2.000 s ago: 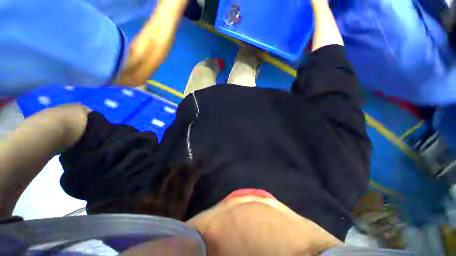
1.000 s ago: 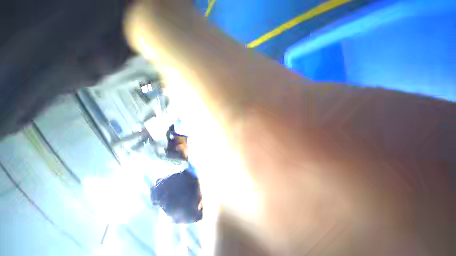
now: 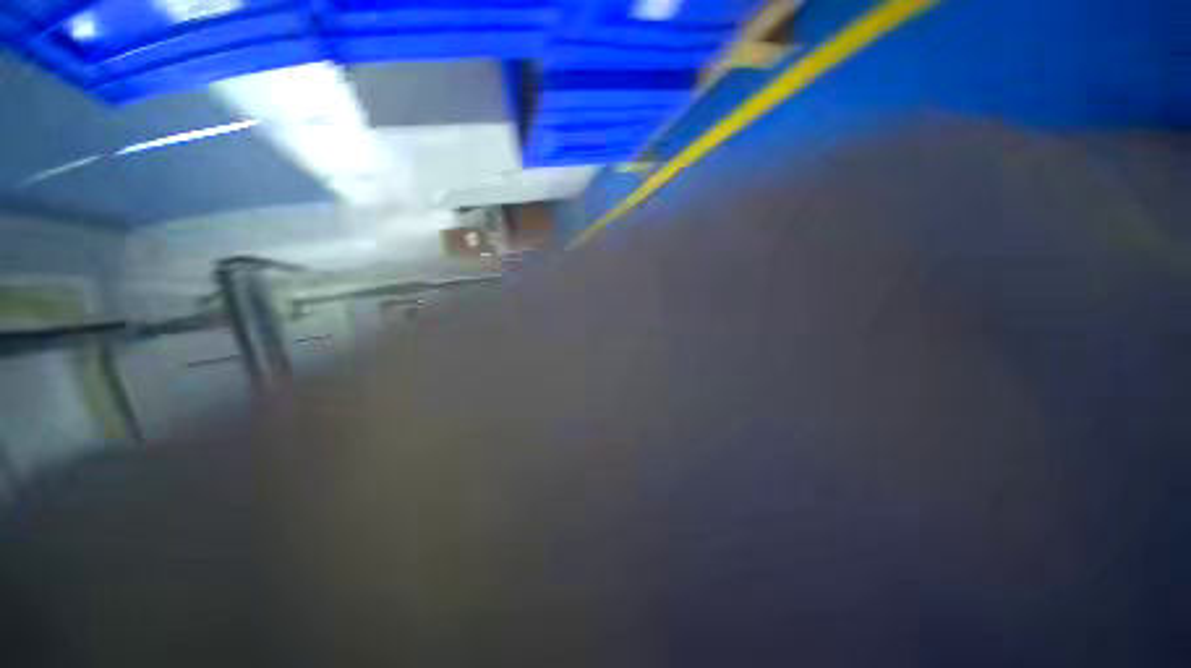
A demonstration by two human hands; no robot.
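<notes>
A large, dark, blurred shape fills the lower and right part of the view, very close to the camera. It may be a hand, an arm or cloth; I cannot tell. Neither my left hand nor my right hand can be made out. Nearest beyond the shape are bright blue plastic bins or crates along the top edge, blurred. What they hold is hidden.
A blue floor with a yellow line runs at the upper right. A bright ceiling light and a grey-white ceiling or wall lie at the left. Dark rails or frames stand at the left.
The camera has swung round sharply. The person in black with a blue tray is out of view. The bright skin-coloured shape is no longer seen; a dark blur covers the lower view, and blue bins show above.
</notes>
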